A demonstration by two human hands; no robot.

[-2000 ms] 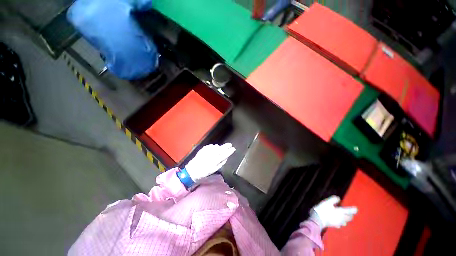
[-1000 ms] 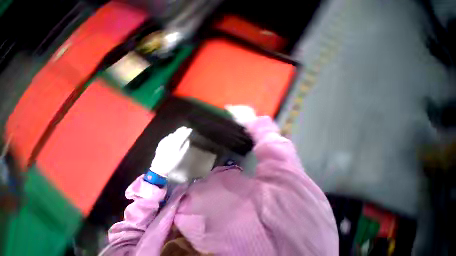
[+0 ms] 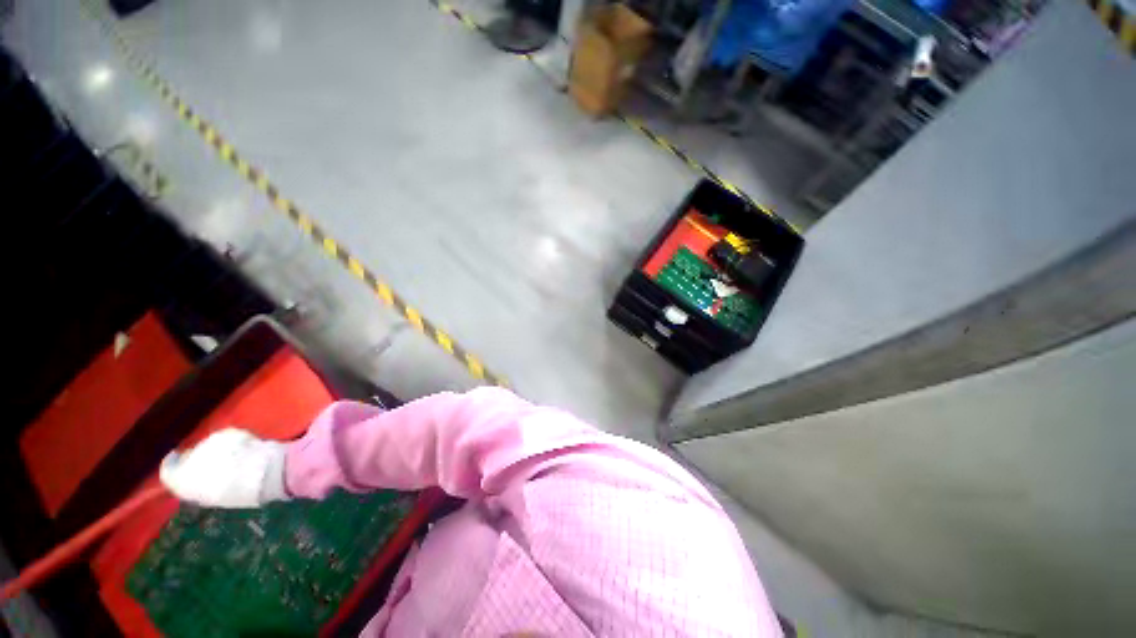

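Note:
My right hand (image 3: 224, 469), in a white glove, is closed on the edge of a red separator sheet (image 3: 87, 538), seen nearly edge-on and running out at the left rim. Below the hand a large green circuit board (image 3: 268, 561) lies on red in a black bin (image 3: 268, 332). The board is densely covered with small parts, and its lower edge is cut off by the picture. My left hand is out of the picture.
Another red sheet (image 3: 106, 405) lies at the left. A black box (image 3: 660, 327) with green boards and yellow items stands on the floor beside a large grey curved surface (image 3: 897, 361). Farther off are yellow-black floor tape (image 3: 355, 268), a brown carton (image 3: 608, 60) and blue-clad people or covers.
The view has swung right, from the bench to the floor. My right hand now holds a raised red sheet, and a green board shows in the bin. My left hand has left the picture.

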